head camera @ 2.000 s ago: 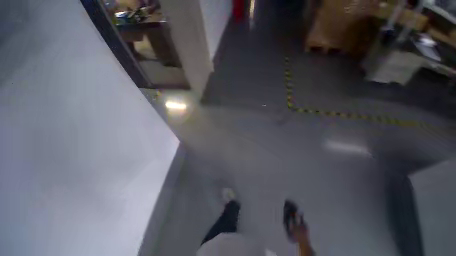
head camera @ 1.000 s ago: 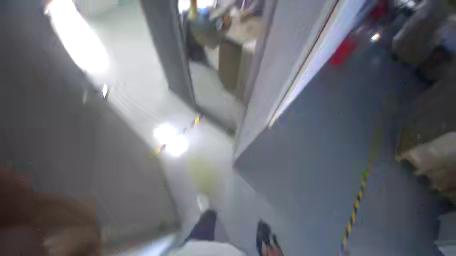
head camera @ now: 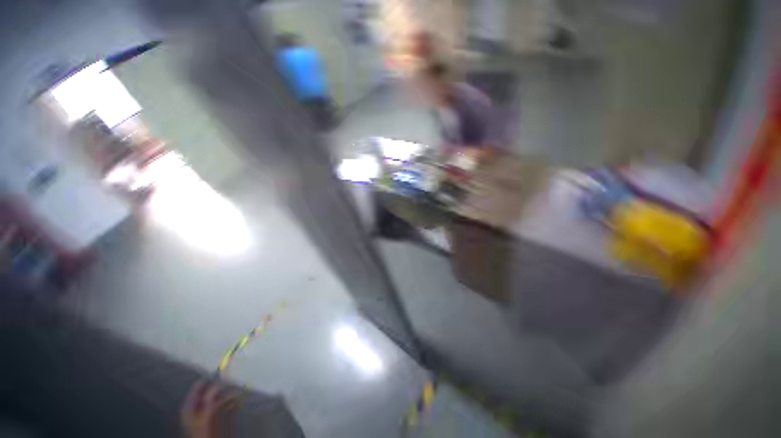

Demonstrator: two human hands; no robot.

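The frame is strongly blurred. My left hand [head camera: 201,412] shows small at the bottom left, cut by the lower edge, in front of a dark grey panel [head camera: 128,372]. Its fingers are too blurred to tell whether it holds anything. My right hand is not in view. A tall grey post or frame [head camera: 317,205] runs slanting down the middle to the floor. Right of it is a desk [head camera: 518,192] with blurred white and blue items on it.
A person in purple sleeves [head camera: 471,111] is behind the desk. A person in blue [head camera: 304,73] stands further back. A yellow item [head camera: 655,239] lies at the desk's right end. Yellow-black tape [head camera: 244,344] marks the floor. A bright opening [head camera: 98,98] is at the upper left.
The view has swung left and up, so the desk and people show large. My right hand, low in the earlier frames, has left the picture; my left hand shows at the bottom left.
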